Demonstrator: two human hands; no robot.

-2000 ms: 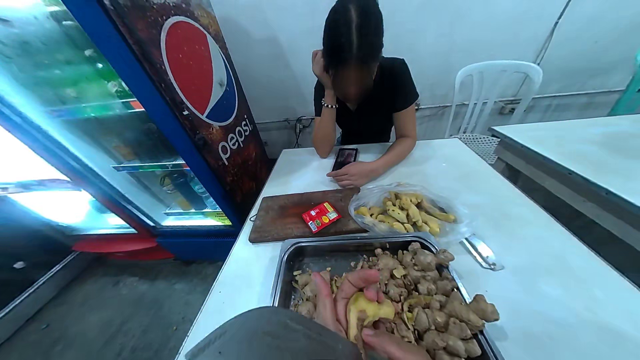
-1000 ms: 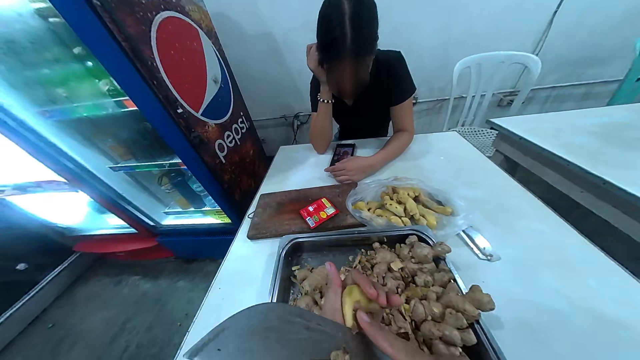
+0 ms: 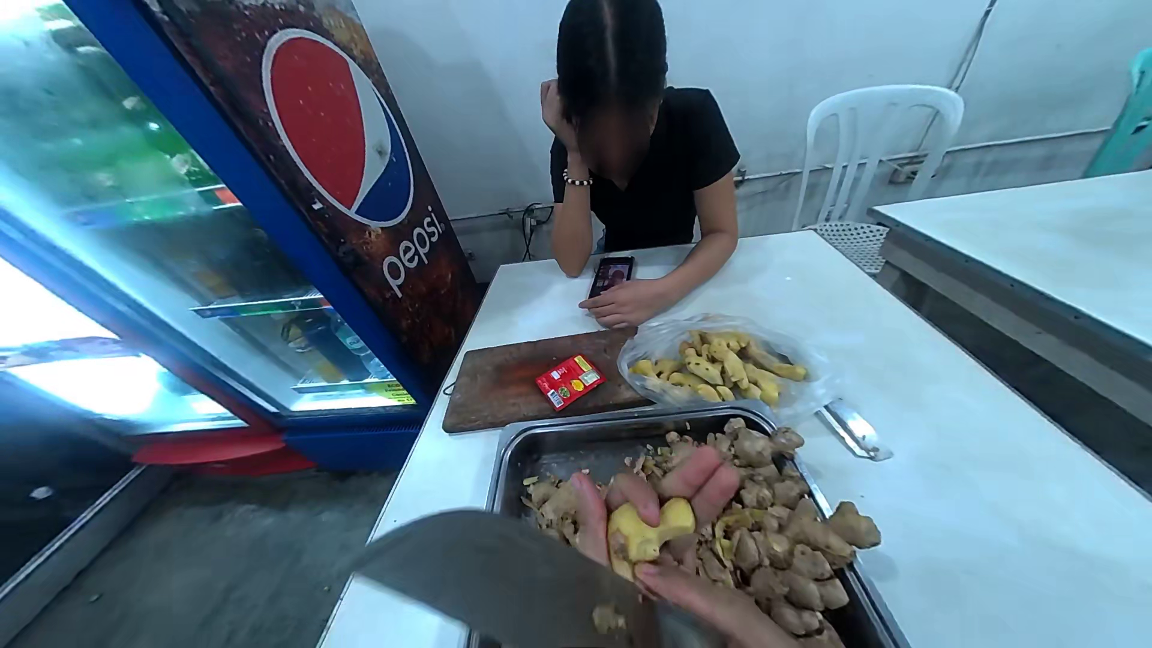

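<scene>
My left hand holds a mostly peeled, yellow piece of ginger over a steel tray; its palm is hidden behind a wide knife blade. From the lower right comes my right hand, with a digit against the ginger's lower edge and the rest around the knife's handle end, largely out of sight. The broad blade points left, a scrap of ginger stuck on it. Unpeeled ginger and peelings fill much of the tray. Peeled ginger lies in a clear plastic bag behind it.
Beyond the tray are a wooden cutting board bearing a red packet, and a shiny metal-like item. A person sits across the table with a phone. A drinks fridge stands left, a white chair back right.
The ginger piece has turned in my left hand, and the fingers around it have shifted and spread. The strip of peel hanging below it two seconds ago no longer shows. The seated person stays at the phone.
</scene>
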